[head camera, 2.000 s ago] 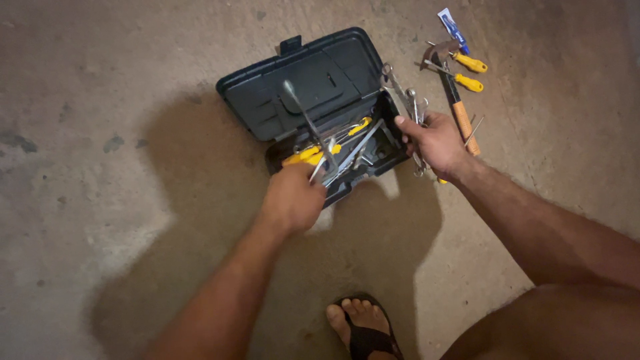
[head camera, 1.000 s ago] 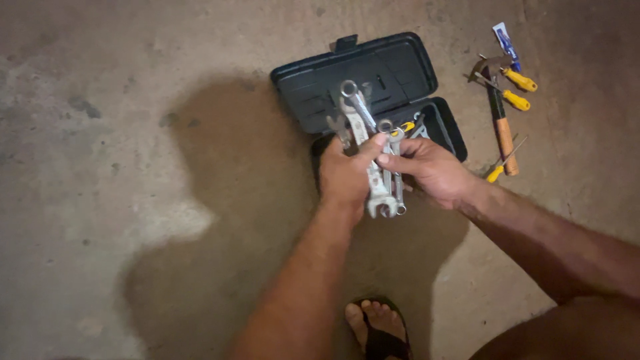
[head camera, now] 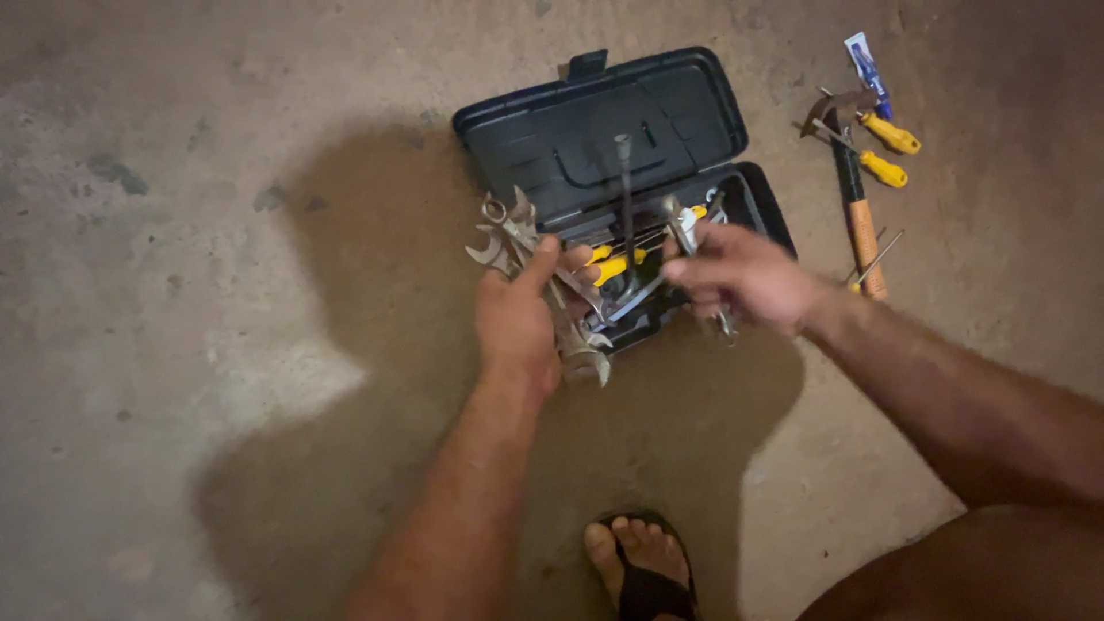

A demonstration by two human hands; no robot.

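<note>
My left hand (head camera: 522, 319) grips several metal wrenches (head camera: 565, 302), their open and ring ends sticking out above and below the fingers. To its right, my right hand (head camera: 746, 276), slightly blurred, is closed on smaller wrenches (head camera: 677, 216). Both hands are over the front part of a black plastic toolbox (head camera: 595, 147), whose lid lies back. Inside it are yellow-handled screwdrivers (head camera: 617, 266) and other metal tools. A long metal tool with a socket-like end (head camera: 626, 190) leans up against the lid. My hands hide part of the contents.
On the concrete floor to the right lie a claw hammer (head camera: 862, 233) with an orange-and-black handle, yellow-handled screwdrivers (head camera: 884, 168), a thin-shafted tool (head camera: 878, 259) and a blue-and-white tube (head camera: 867, 73). My sandaled foot (head camera: 642, 561) is below the toolbox.
One second ago my hands were together over the wrenches; now they are apart, each with wrenches in it. Two seconds ago my left hand was at the toolbox's contents, with the wrenches in my right hand.
</note>
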